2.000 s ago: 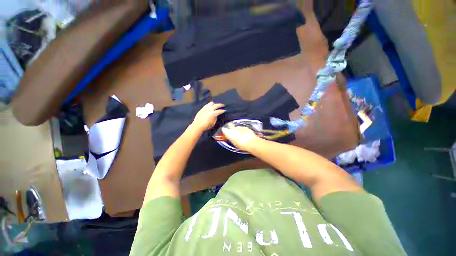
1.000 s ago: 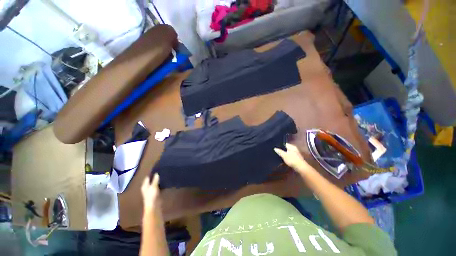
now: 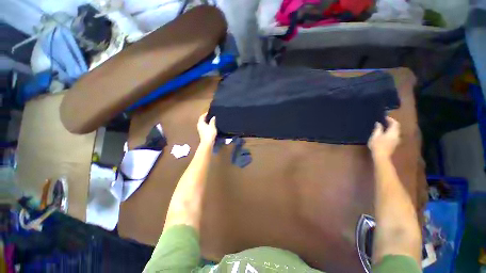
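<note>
A black garment panel lies at the far side of the brown pressing table, its straight edge towards me. My left hand holds its near left corner. My right hand holds its near right corner, fingers pinched on the cloth. I cannot make out whether another panel lies under it. The steam iron stands at the near right, partly hidden by my right forearm.
Small dark scraps and a white interlining scrap lie mid-table. White strips with black cloth lie at the left. A brown padded board stands beyond. A blue crate is at the right.
Both hands have moved from the near side to the far side of the table with the panel, which now lies where the other panel was. The iron was first in my right hand, then set down.
</note>
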